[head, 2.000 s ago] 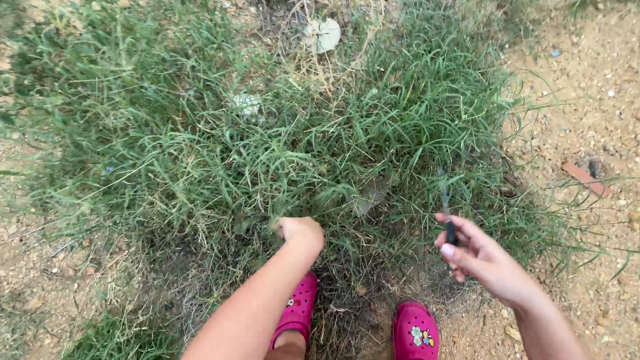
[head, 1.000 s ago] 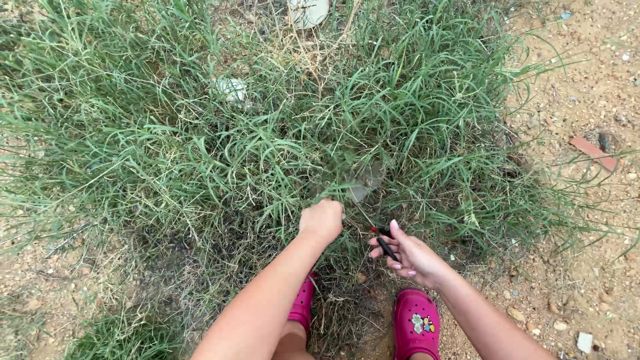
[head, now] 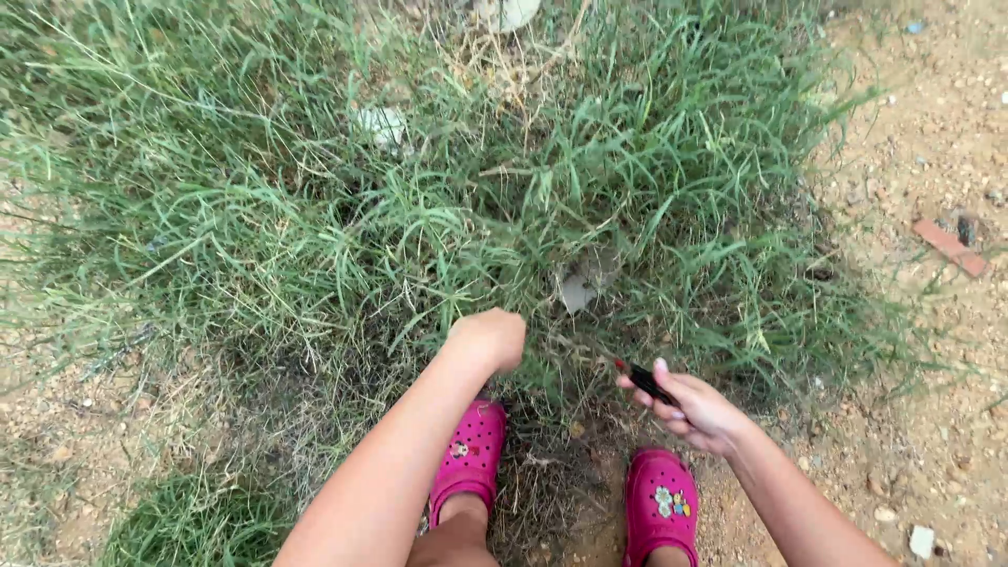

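Observation:
Long green grass [head: 441, 228] covers the ground in front of my feet. My left hand [head: 488, 339] is closed at the near edge of the tuft, around grass blades; its fingertips are hidden. My right hand [head: 693, 409], to the right of it, grips a hand tool by its black handle [head: 654, 384], which has a red part at its front. A thin blade or shaft seems to point left from there toward the grass by my left hand, but it is blurred. The tool's exact kind cannot be told.
Two pink clogs [head: 471, 449] with charms are on my feet just below my hands. A grey flat stone [head: 581, 291] lies in the grass, a pale piece [head: 382, 126] farther left. A reddish brick fragment [head: 949, 246] rests on sandy, pebbly soil at right. A smaller green tuft [head: 197, 520] grows at lower left.
From two seconds ago to one second ago, my right hand came left with the tool, closer to my left hand. My left hand stays low at the grass.

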